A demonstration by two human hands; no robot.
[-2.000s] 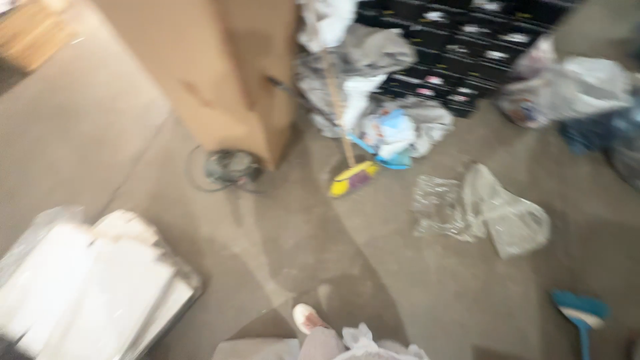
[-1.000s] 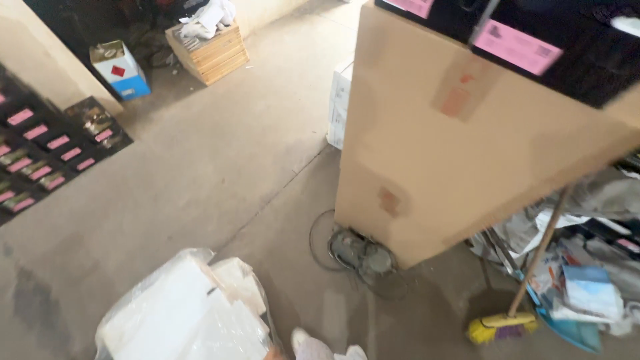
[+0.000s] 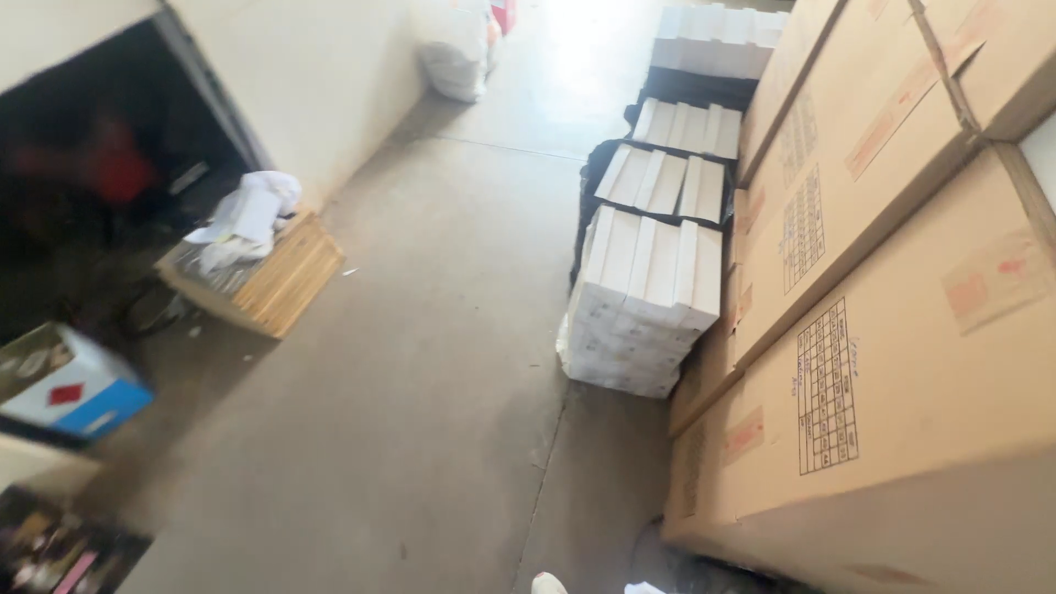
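Note:
Neither my left hand nor my right hand shows in the head view, so what they hold cannot be seen. The tip of a pale shoe (image 3: 548,583) shows at the bottom edge, with a bit of white material (image 3: 643,588) beside it. Large cardboard boxes (image 3: 907,388) stand stacked along the right, bearing printed tables and tape. Against them stand stacks of white blocks or cartons (image 3: 652,256) in a row, with black wrapping (image 3: 584,190) around some.
At left, a wooden crate (image 3: 289,276) carries white cloth or plastic (image 3: 252,210). Below it is an open white and blue box (image 3: 91,392). A whitish sack (image 3: 456,62) stands by the wall (image 3: 330,74). Concrete floor (image 3: 412,396) runs between the crate and the stacks.
The view has swung strongly along the floor past the cardboard boxes. The broom, the plastic-wrapped white bundle and the round dark device seen earlier are out of view.

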